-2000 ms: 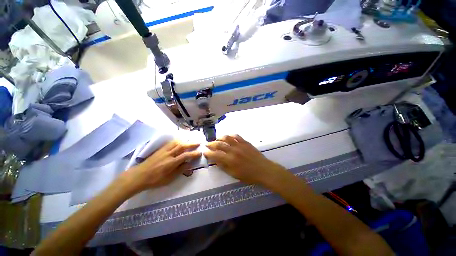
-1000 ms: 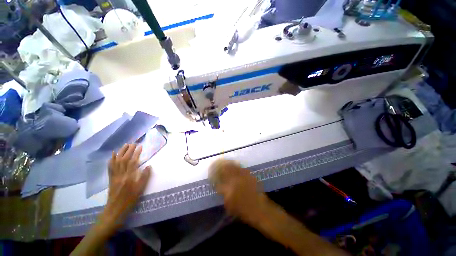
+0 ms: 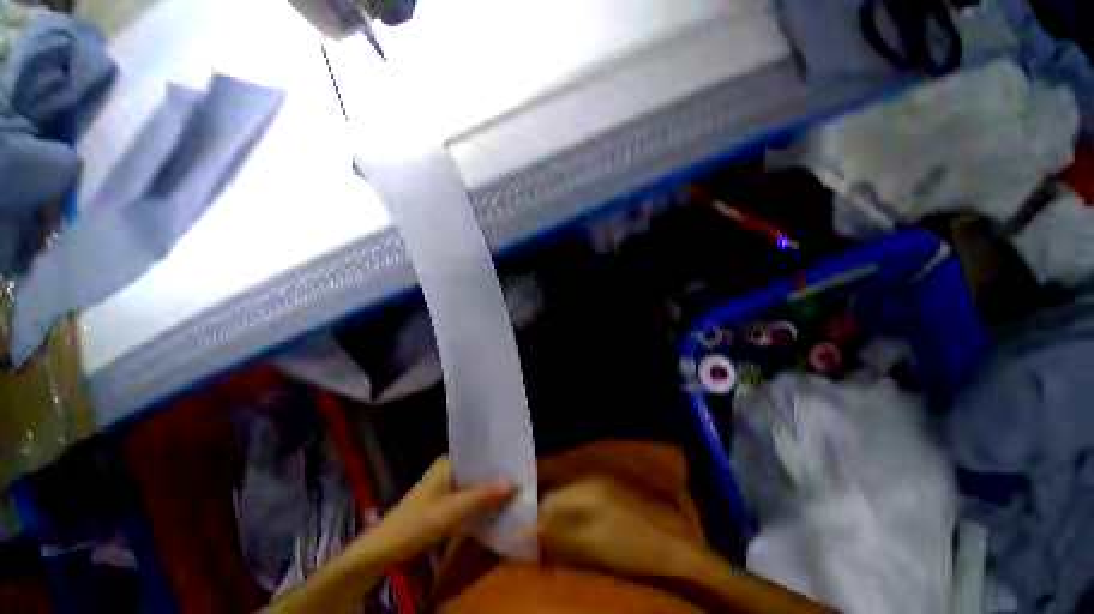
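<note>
A long pale grey-blue fabric strip [image 3: 462,324] hangs from the white sewing table [image 3: 288,240] over its front edge down to my lap. My left hand [image 3: 446,506] is shut on the strip near its lower end. My right hand [image 3: 600,522] is at the strip's right edge there, slightly blurred; whether its fingers grip the fabric is unclear. The strip's upper end lies on the table near the seam below the machine head [image 3: 348,14], which is cut off by the top edge. Overlapping cut pieces [image 3: 168,180] lie on the table at the left.
Black-handled scissors [image 3: 912,36] lie on grey cloth at the upper right. A blue basket [image 3: 708,420] with spools and white fabric stands below the table at the right. Rolled blue-grey bundles [image 3: 48,90] are at the far left. Garments hang below the table.
The view has tilted down towards the lap. Both hands have moved off the table to the lap, and the long strip now hangs over the table edge to them.
</note>
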